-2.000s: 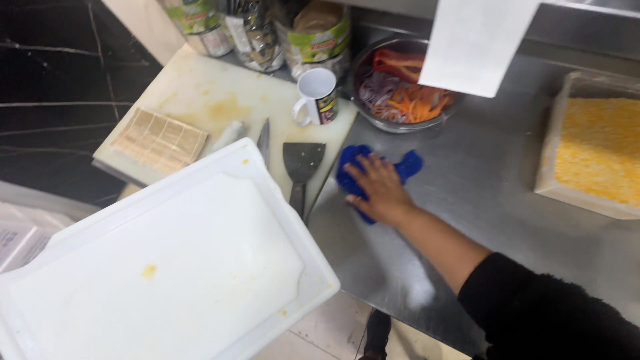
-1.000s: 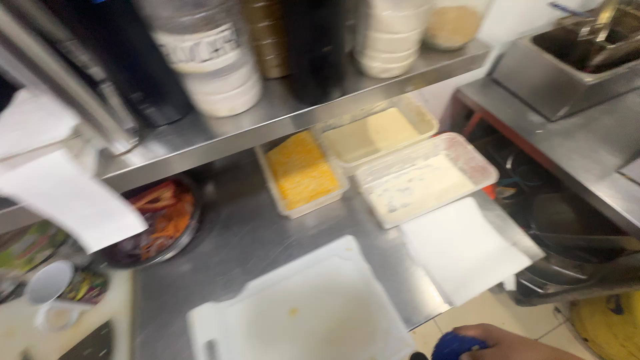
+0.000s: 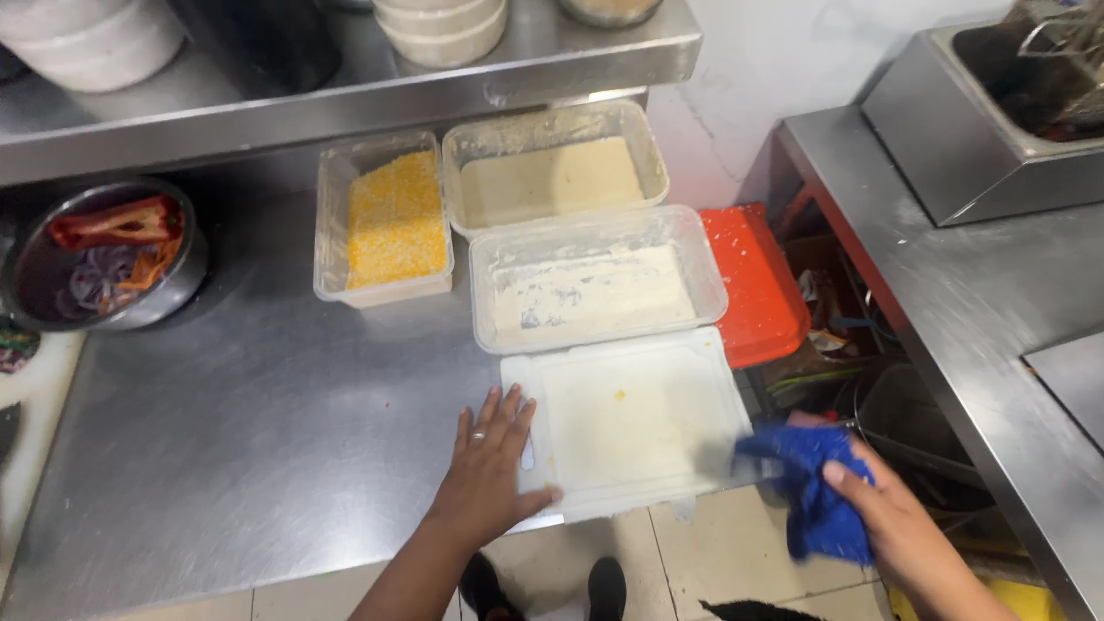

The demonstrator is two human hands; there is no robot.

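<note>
My left hand (image 3: 493,466) lies spread on the left edge of a white plastic cutting board (image 3: 642,431), partly over the steel counter. A blue cloth (image 3: 815,496) is bunched in my right hand (image 3: 893,509), just off the board's right edge, above the floor; it is blurred. The board bears a small yellow crumb. Behind it stand a clear plastic container of white powder (image 3: 595,285), a container of beige batter or liquid (image 3: 552,181) and a container of yellow-and-white crumbs (image 3: 397,224).
A steel bowl (image 3: 177,285) of cut red pepper, onion and carrot stands at the left beside another cutting board (image 3: 39,414). A red plastic lid or tray (image 3: 750,285) sits behind the board. A steel shelf (image 3: 517,90) overhangs the back; a second steel counter (image 3: 975,319) runs along the right.
The view has swung right. The white board, tilted up two seconds ago, lies flat by the containers, where a white sheet or surface showed. The blue cloth has left the counter beside the scraper.
</note>
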